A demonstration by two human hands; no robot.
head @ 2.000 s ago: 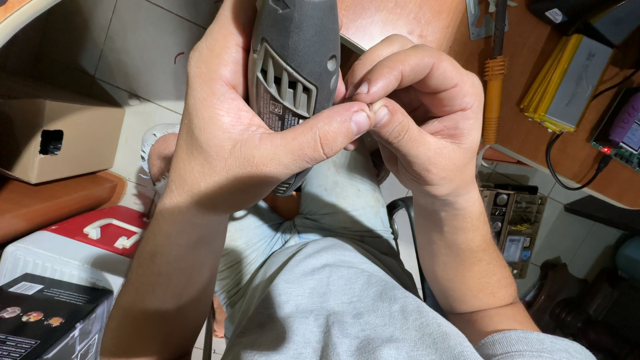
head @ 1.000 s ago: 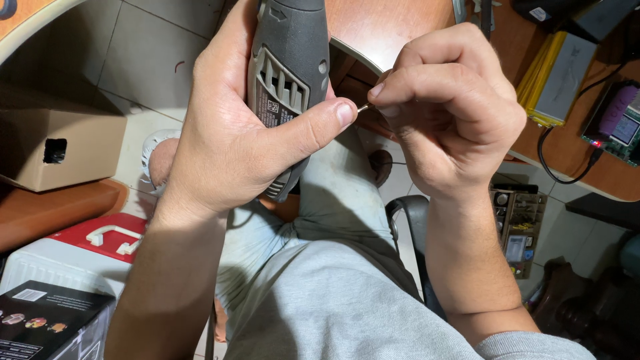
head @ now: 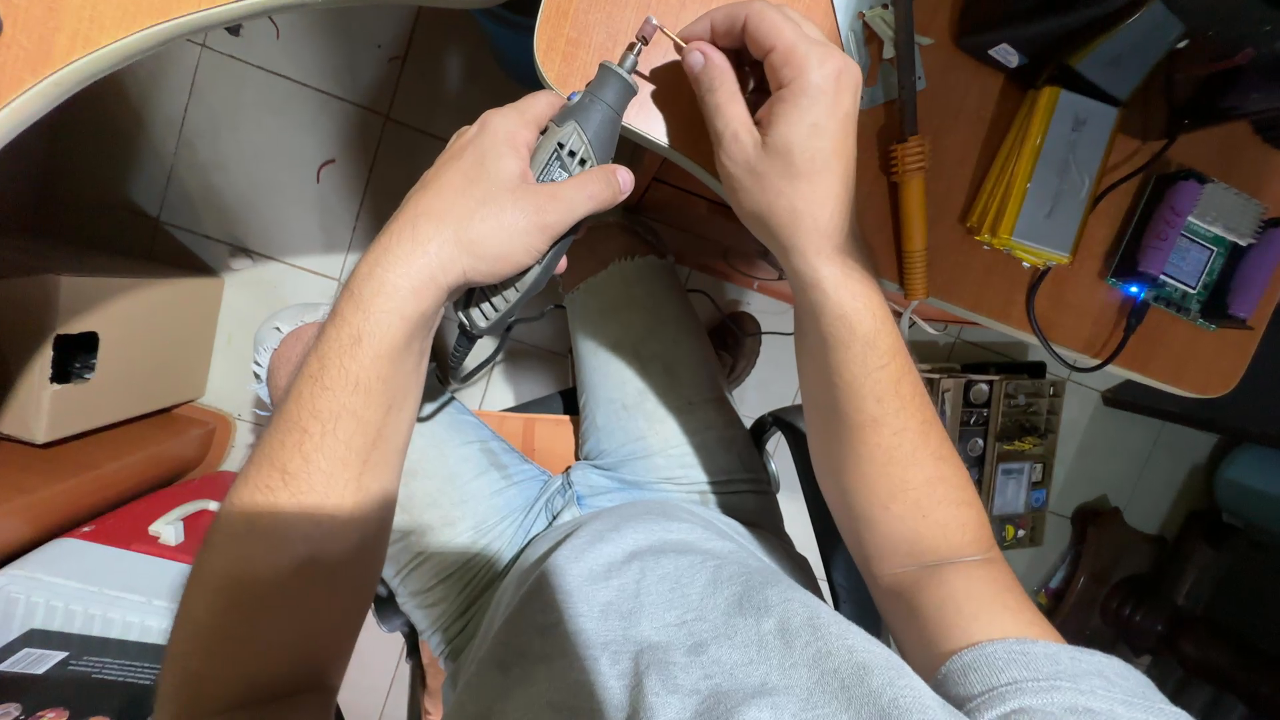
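My left hand (head: 500,190) is closed round the body of a grey rotary tool (head: 603,103), which tilts up and to the right. A small pinkish-brown bit (head: 648,30) sits at the tool's tip. Between the thumb and forefinger of my right hand (head: 775,90) is a thin, light-coloured stick or rod (head: 672,37); its far end is at or close by the bit, and I cannot tell whether they touch. The tool's cord (head: 462,352) hangs from its lower end.
A soldering iron with an orange handle (head: 911,215), yellow-edged battery pouches (head: 1045,175) and a circuit board with purple cells (head: 1190,250) lie on the wooden desk (head: 985,285). A parts organizer (head: 1015,450) is below it. At left stands a cardboard box (head: 130,340).
My left hand has swung the rotary tool up and right, and its tip now shows. My right hand has moved up with the thin stick, beside the bit.
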